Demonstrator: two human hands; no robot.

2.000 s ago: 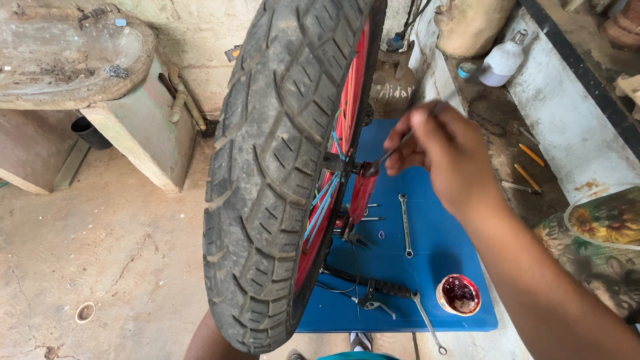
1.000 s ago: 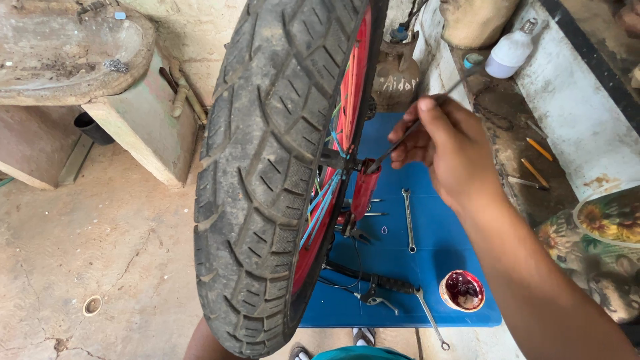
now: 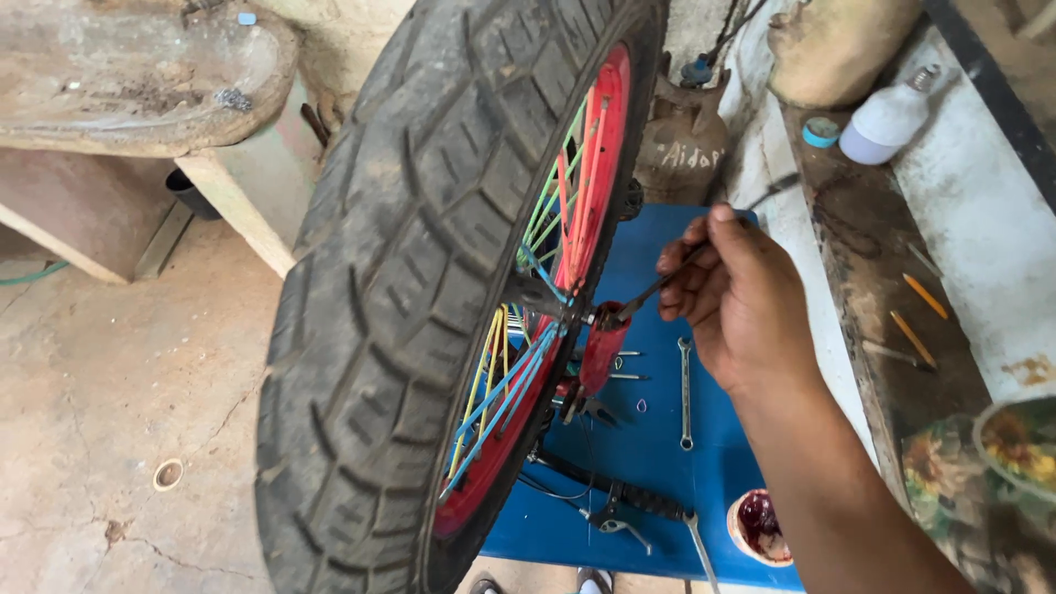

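Note:
My right hand (image 3: 730,289) grips a dark slender metal tool (image 3: 676,272), perhaps a wrench or lever; its lower end touches the top of a red fork end (image 3: 605,351) beside the wheel hub. A bicycle wheel with a knobbly black tire (image 3: 396,297), red rim (image 3: 609,140) and coloured spokes (image 3: 511,379) stands upright before me. My left hand is out of view. Under the wheel, a blue table (image 3: 652,495) bears a combination wrench (image 3: 685,396), a handlebar grip (image 3: 648,499) with a brake lever (image 3: 627,528), another wrench (image 3: 701,549) and a tub of dark red grease (image 3: 761,528).
A ledge (image 3: 874,247) on the right holds a light bulb (image 3: 889,120), a blue cap (image 3: 821,132) and orange pencils (image 3: 913,338). Behind the table stands a brown gas cylinder (image 3: 681,148). A concrete sink (image 3: 148,91) is at the left, with a dark bucket (image 3: 194,194) beneath it.
The tool in my right hand has swung, its free end now pointing to the upper right. Its working end stays at the red fork end.

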